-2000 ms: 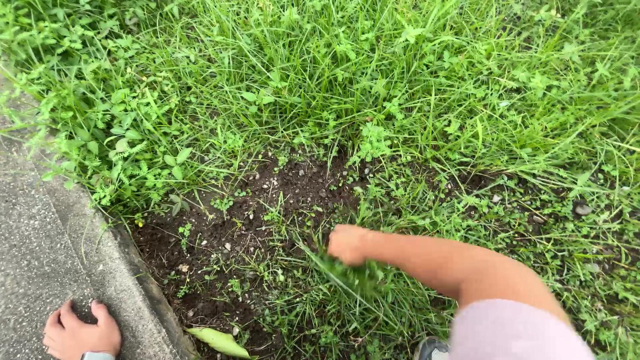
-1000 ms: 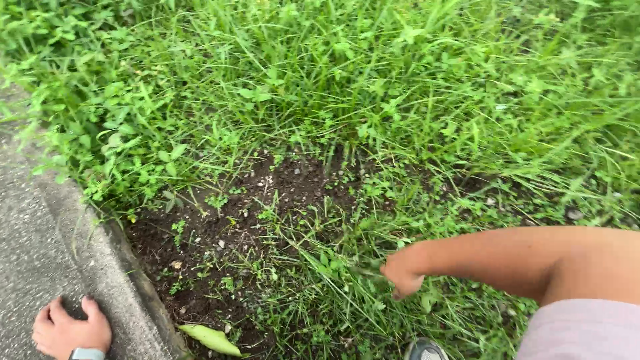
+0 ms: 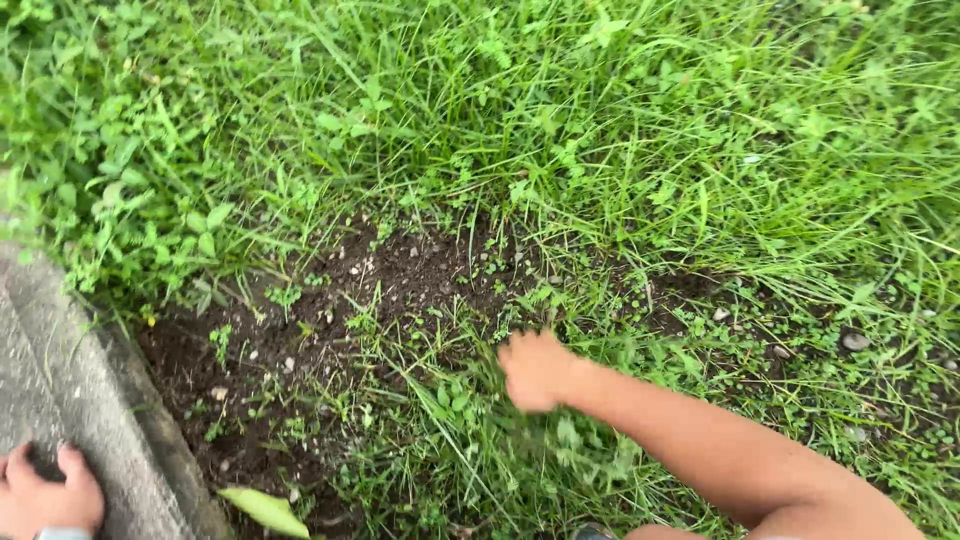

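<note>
My right hand (image 3: 536,371) is low over the ground at the lower centre, fingers curled down among grass and small weeds (image 3: 457,397). Motion blurs it, and loose green blades show just beneath; whether the fingers grip them cannot be told. Bare dark soil (image 3: 420,262) with small pebbles lies to its upper left. My left hand (image 3: 52,491) rests on the concrete kerb (image 3: 124,420) at the lower left, fingers apart and holding nothing visible, a grey band at its wrist.
Tall grass (image 3: 525,112) spreads across the back. A yellow-green leaf (image 3: 264,511) lies on the soil beside the kerb. Stones, one of them grey (image 3: 855,342), sit at the right. Part of a shoe (image 3: 592,532) shows at the bottom edge.
My right hand has moved away from me, up to the edge of the bare soil patch. My left hand has stayed on the concrete.
</note>
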